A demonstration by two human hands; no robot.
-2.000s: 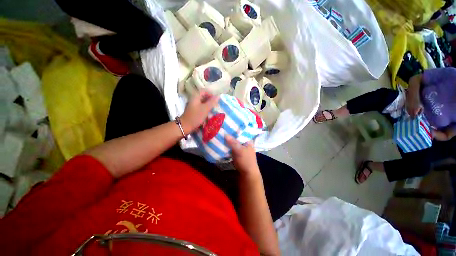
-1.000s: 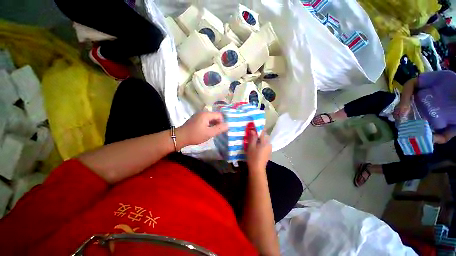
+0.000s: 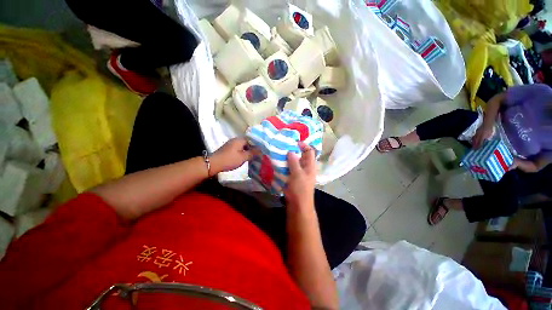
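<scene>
A striped cover (image 3: 281, 142), light blue and white with a red band on the upper face and a red patch low on its left face, is held over my lap at the near rim of the large white sack (image 3: 357, 121). My left hand (image 3: 231, 156) pinches the cover's left edge. My right hand (image 3: 302, 171) grips its right side, fingers on the striped face. The sack holds many cream unturned covers (image 3: 255, 97), several with round dark blue and red openings facing up.
A second white sack (image 3: 423, 79) at upper right holds striped pieces. A yellow sack (image 3: 85, 133) and cream blocks lie left. A person in purple (image 3: 528, 115) handles a striped cover at right. White sacking (image 3: 411, 278) lies lower right. Another person's leg (image 3: 145, 42) is upper left.
The striped cover has been rotated and reshaped between my hands; the red band now faces up. My left hand has shifted lower on the left edge. The other person's cover has turned.
</scene>
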